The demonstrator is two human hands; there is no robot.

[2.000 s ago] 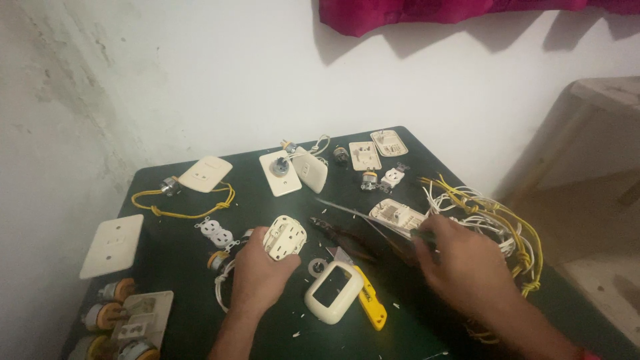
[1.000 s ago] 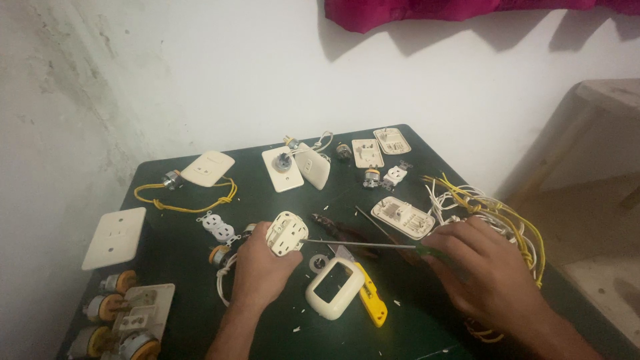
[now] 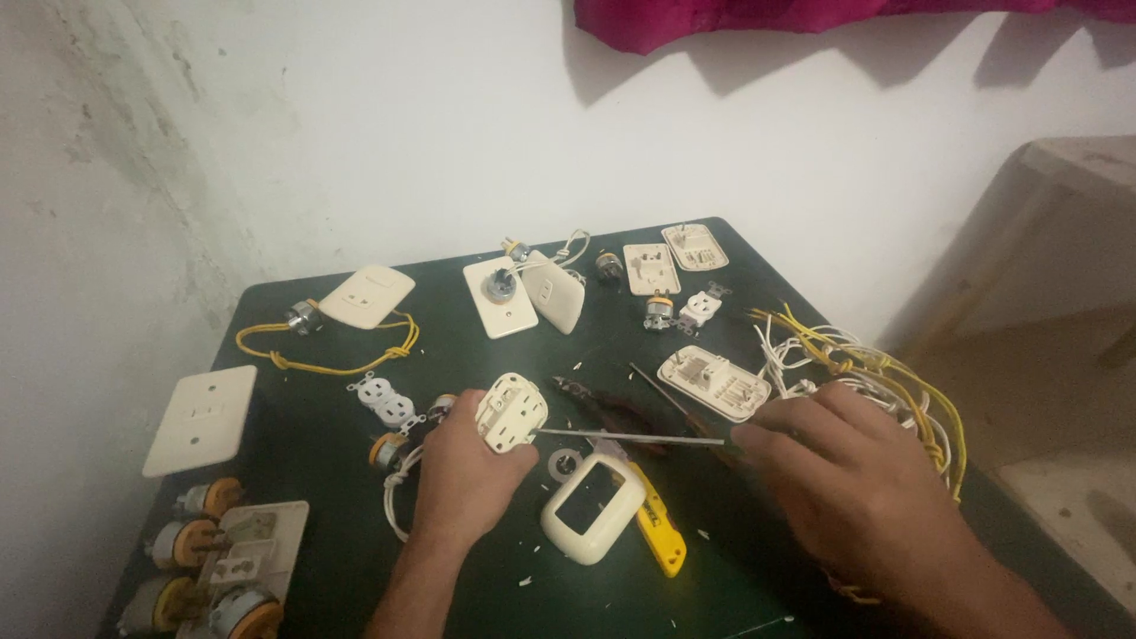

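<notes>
My left hand [image 3: 470, 470] grips a cream electrical outlet [image 3: 512, 413], its slotted face turned up. In my right hand [image 3: 852, 479] is a screwdriver [image 3: 635, 437]; its long metal shaft points left and the tip meets the outlet's right edge. Fingers hide most of the handle. Just below the shaft lie a cream cover frame [image 3: 593, 508] with a rectangular opening and a yellow utility knife [image 3: 658, 524]. Dark-handled pliers [image 3: 603, 404] and a second thin metal tool [image 3: 661, 390] rest beyond the shaft. An opened cream plate [image 3: 714, 383] lies beyond my right hand.
Yellow and white wires [image 3: 887, 373] are heaped at the right. Several plugs [image 3: 191, 541] and a socket plate [image 3: 284, 532] occupy the near left. A white duplex receptacle [image 3: 386, 401] lies left of my left hand. Behind the green table [image 3: 426, 302] stands a white wall.
My right hand has brought the screwdriver down from over the opened plate to the outlet's right edge. My left hand still holds the outlet.
</notes>
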